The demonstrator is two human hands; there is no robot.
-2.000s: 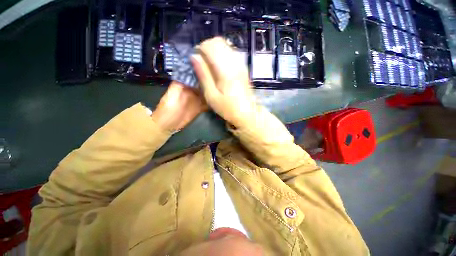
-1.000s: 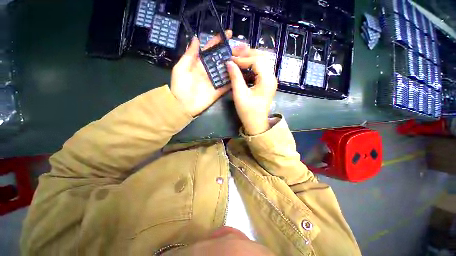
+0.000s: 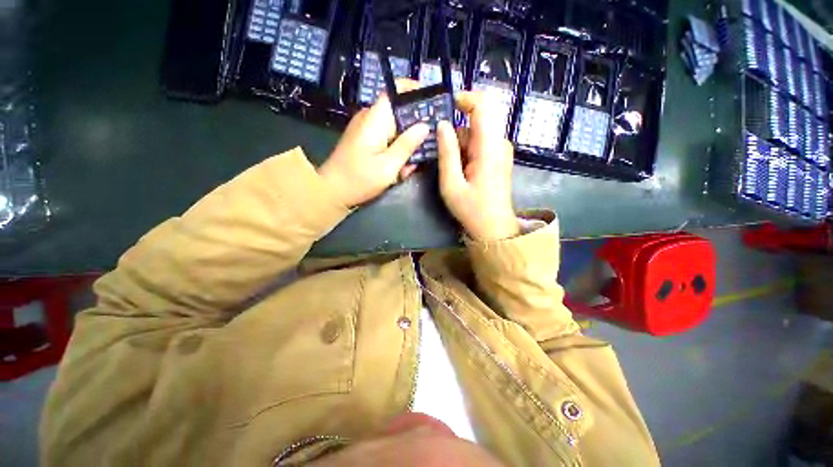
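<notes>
A black front housing (image 3: 424,97) with an open screen window is held upright between my hands, over the near edge of the black tray. A keypad (image 3: 427,121) shows in its lower end. My left hand (image 3: 370,153) grips the housing's left side, thumb on the keys. My right hand (image 3: 479,164) holds the right side, its thumb also on the keys. Fingers hide parts of the keypad. The black housing tray (image 3: 639,150) behind holds several housings with keypads in their lower ends.
Loose keypads (image 3: 300,49) lie at the tray's left part, beside a black rectangle (image 3: 196,50). A small keypad pile (image 3: 700,50) and a packed keypad tray (image 3: 784,173) are at right. A clear blister tray (image 3: 20,187) is far left. A red stool (image 3: 678,283) stands below the bench edge.
Two seconds ago my hands were blurred over the tray with a keypad sheet. Since one second ago the housing is more upright, and my left thumb has come onto the keys.
</notes>
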